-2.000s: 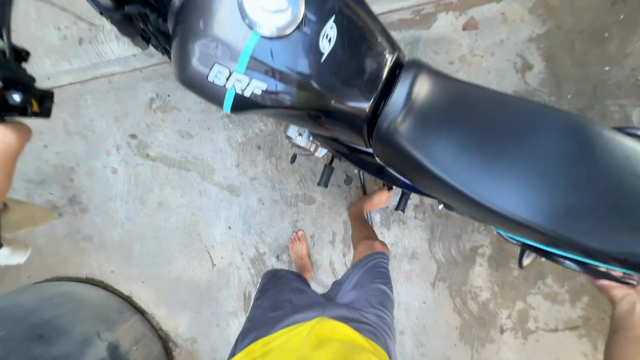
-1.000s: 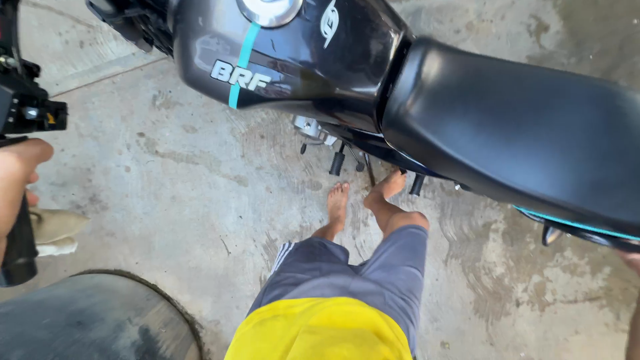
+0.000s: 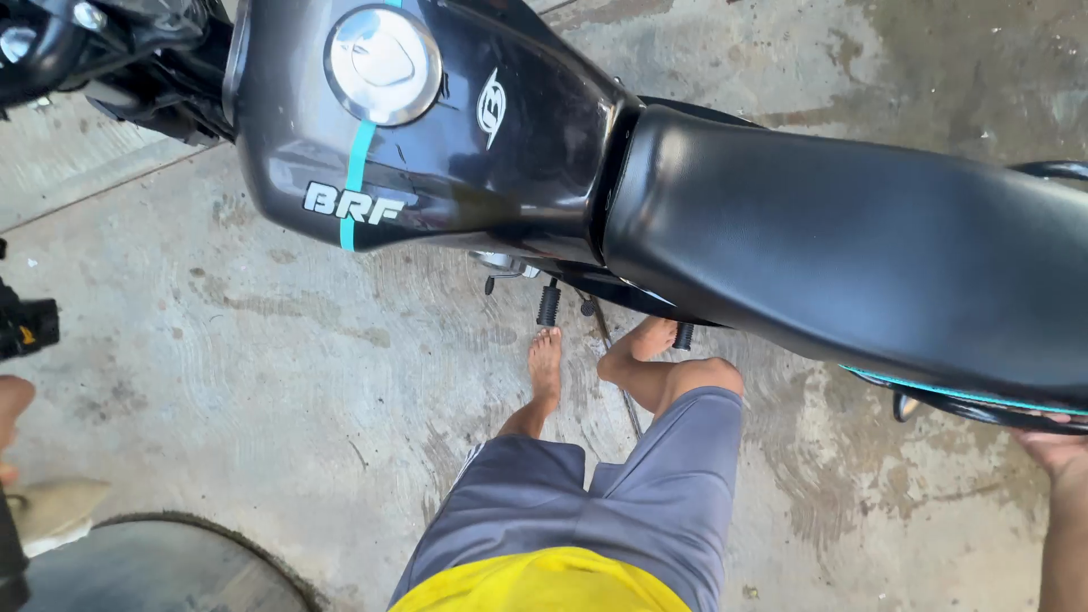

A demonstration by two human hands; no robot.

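A dark motorcycle spans the top of the head view, with its fuel tank (image 3: 459, 187), round metal fuel cap (image 3: 383, 65) and black seat (image 3: 833, 229). At the left edge my left hand (image 3: 12, 416) shows only in part, next to the handlebar grip (image 3: 10, 544) and a black switch housing (image 3: 27, 327). At the right edge my right hand (image 3: 1054, 442) is closed round the black grab rail (image 3: 969, 410) behind the seat. Two rubber footpegs (image 3: 549, 304) stick out below. My bare feet are beside them, one foot (image 3: 653, 336) close under the bike.
A round, dark container (image 3: 170, 569) stands at the lower left, with a pale cloth-like object (image 3: 59, 506) above it. The floor is stained concrete (image 3: 255, 374) with a joint line at the upper left.
My left hand and the handlebar end have shifted toward the left edge since one second ago. The foot on the left has moved closer to the footpeg than it was two seconds ago.
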